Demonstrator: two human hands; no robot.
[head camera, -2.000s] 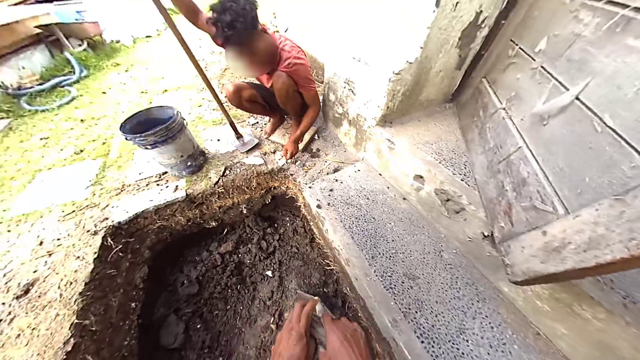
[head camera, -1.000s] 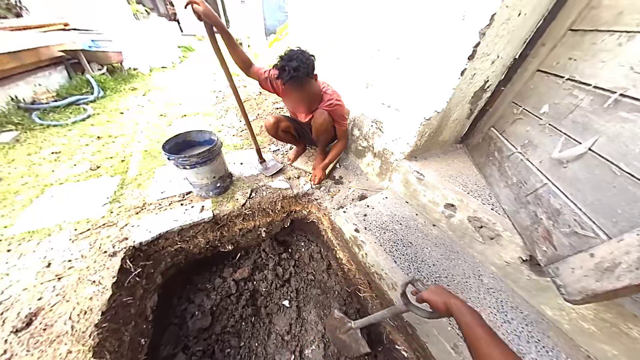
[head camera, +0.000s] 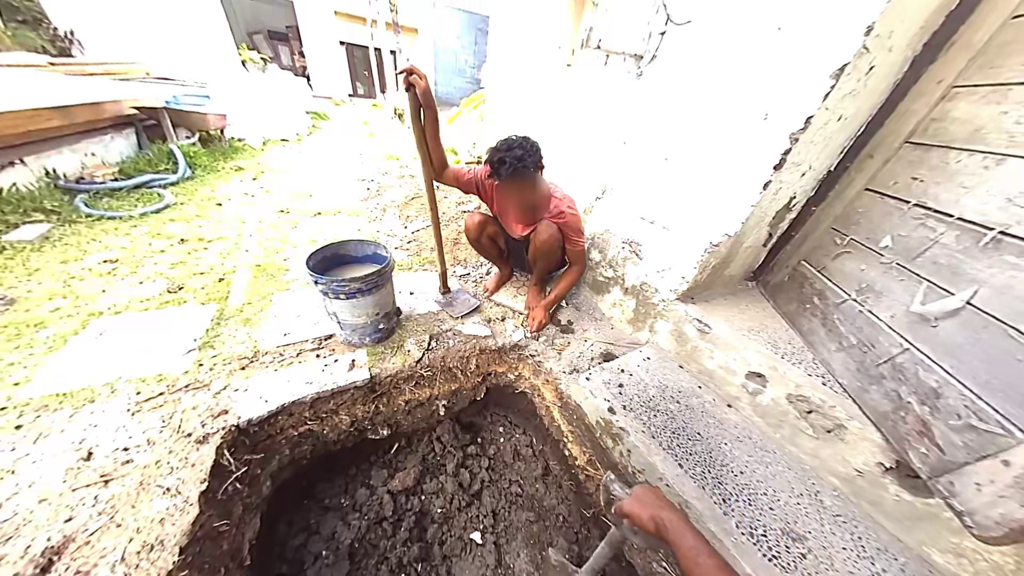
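My right hand (head camera: 650, 514), at the lower right, is closed on the handle of a short metal shovel (head camera: 602, 550). The shovel's shaft slants down to the left, and its blade is mostly cut off by the bottom edge of the view. Below and left of the hand lies loose dark soil (head camera: 432, 496) in a dug pit, whose right side runs along a pebbled concrete step (head camera: 720, 448). My left hand is out of view.
Beyond the pit a person (head camera: 520, 216) squats, one hand on an upright long-handled spade (head camera: 458, 301), the other at the ground. A dirty bucket (head camera: 356, 300) with whitish contents stands at the pit's far edge. Wooden boards (head camera: 944, 240) rise at right; a blue hose (head camera: 132, 192) lies at left.
Two seconds ago both my hands were together low over the pit; then my right hand held the shovel by its handle, with the blade in view. The view has tilted upward.
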